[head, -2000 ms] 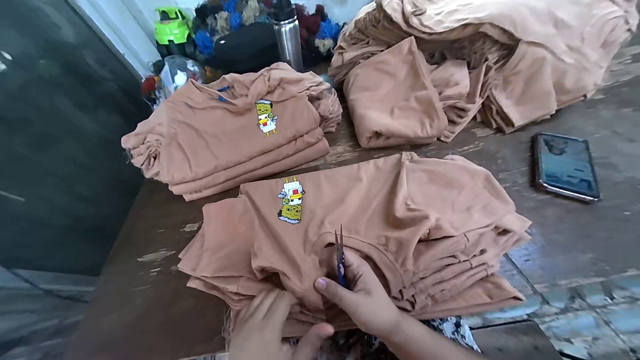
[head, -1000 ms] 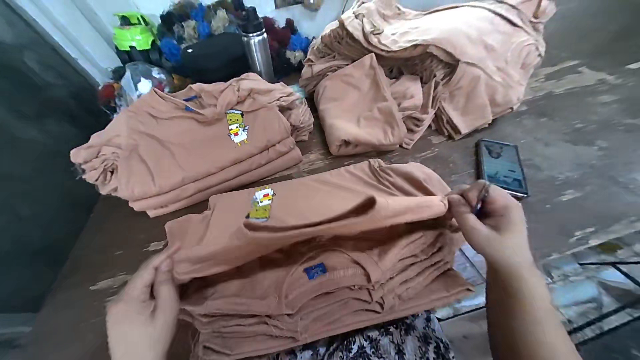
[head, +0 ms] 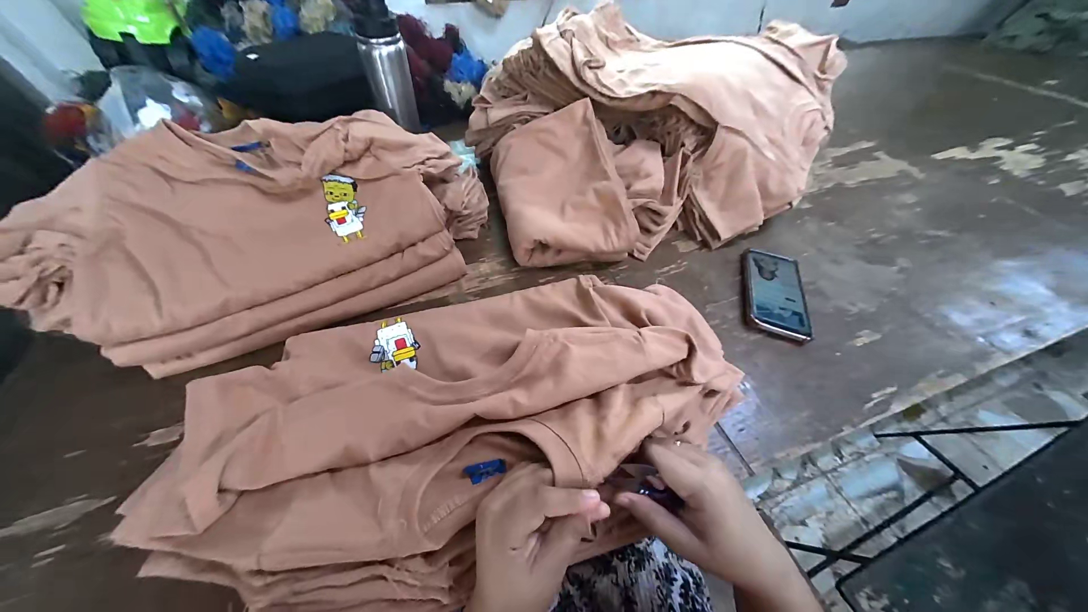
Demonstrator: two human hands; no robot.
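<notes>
In front of me lies a stack of tan T-shirts (head: pixel 357 442), the upper one folded back so that a neckline with a blue neck label (head: pixel 484 471) shows. My left hand (head: pixel 531 531) pinches the fabric beside the collar, right of that label. My right hand (head: pixel 693 501) is close by on the right, closed around small thread snips (head: pixel 659 493) with a dark purple handle, mostly hidden by the fingers. A printed cartoon figure (head: pixel 395 344) shows on the shirt's far part, partly covered by a fold.
A second stack of folded T-shirts (head: pixel 221 246) is at the left, a larger heap (head: pixel 680 93) at the back. A smartphone (head: pixel 777 295) lies on the worn wooden table (head: pixel 901 246). Behind stand a steel bottle (head: pixel 389 81), a black bag (head: pixel 289 72) and a green toy vehicle (head: pixel 136 21).
The top shirt's near edge, lifted between both hands a second ago, now lies folded back. My left hand has moved right to the collar, and my right hand has come nearer to it.
</notes>
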